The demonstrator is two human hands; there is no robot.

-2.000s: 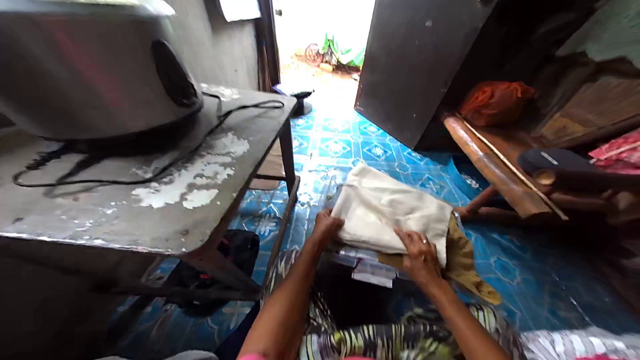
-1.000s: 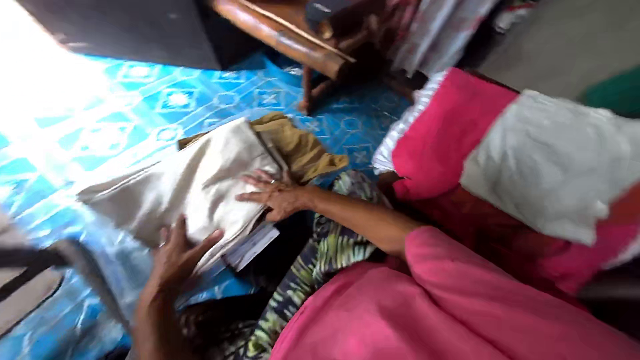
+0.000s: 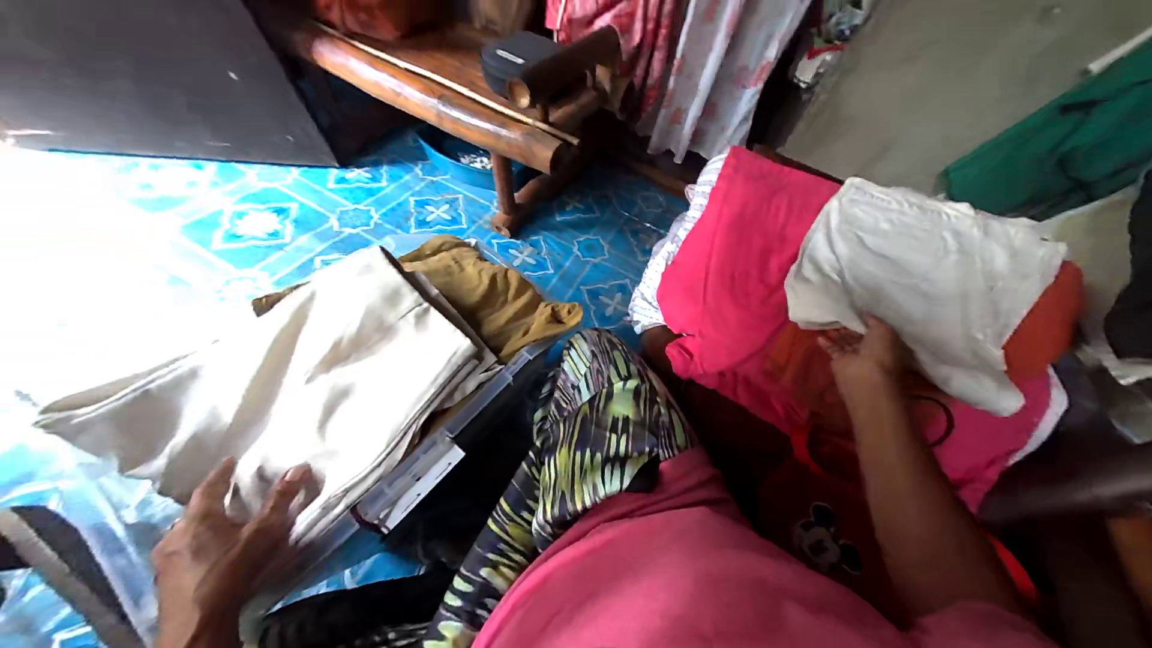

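Note:
My left hand rests with spread fingers on the near edge of a folded cream cloth. That cloth lies over a clear plastic container, beside a mustard-brown cloth. On the right, my right hand reaches under the near edge of a folded white cloth; its fingers are partly hidden, so its grip cannot be told. The white cloth lies on a pile with a pink cloth and an orange-red cloth.
A wooden bench with a dark case stands ahead, with a blue basin beneath it. Floral curtain fabric hangs beside it. A dark panel is at the upper left, green fabric at the right.
My right hand has left the cream cloth and is now at the white cloth on the right-hand pile. My left hand remains on the cream cloth. The view has swung right.

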